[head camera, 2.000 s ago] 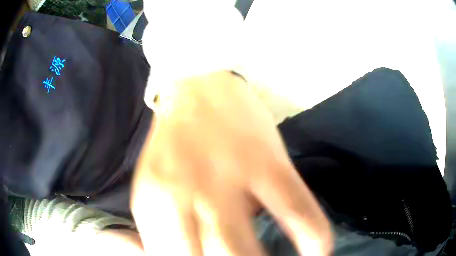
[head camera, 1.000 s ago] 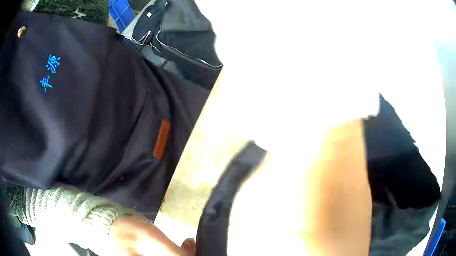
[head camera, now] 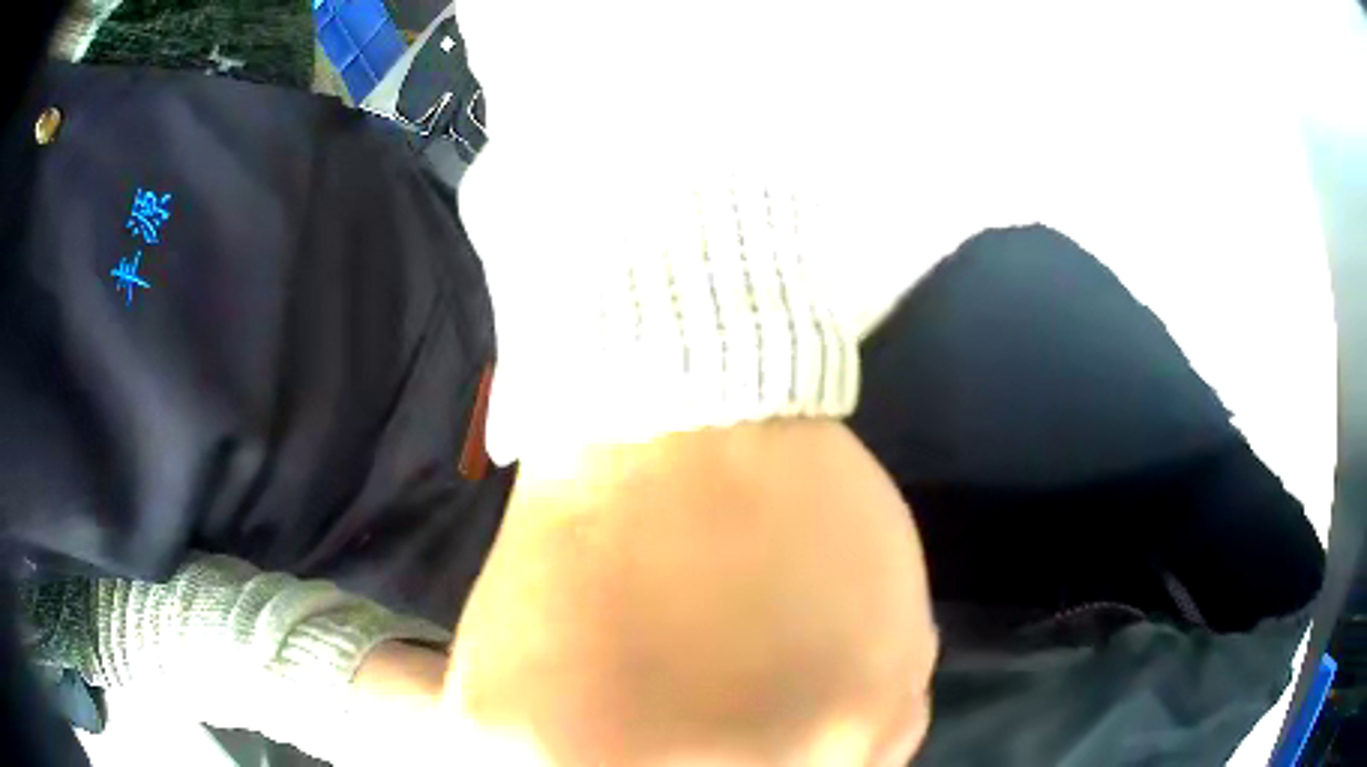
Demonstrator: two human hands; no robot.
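Observation:
A dark bag shell (head camera: 1049, 390) lies on the right half of the pale board, with a rough upper edge. Its inside is black and its lower part is grey-green. A faint silver zipper (head camera: 1184, 598) shows near its lower right. My left hand (head camera: 690, 599), in a cream knitted cuff, reaches down from the top and covers the lower middle, left of the shell. It is overexposed and its fingers are cut off by the bottom edge. My right hand (head camera: 402, 670) shows only a small part at the lower left; the rest is hidden behind my left hand.
My dark apron (head camera: 270, 330), with blue characters and an orange-brown tab, fills the left. A blue crate (head camera: 360, 45) and a dark item with pale piping (head camera: 435, 93) are at the top left. A blue edge (head camera: 1309, 712) shows at the lower right.
My left hand has moved back left from over the shell, uncovering more of it. The dark curved strip seen one second ago is now out of sight, and my right hand is more hidden.

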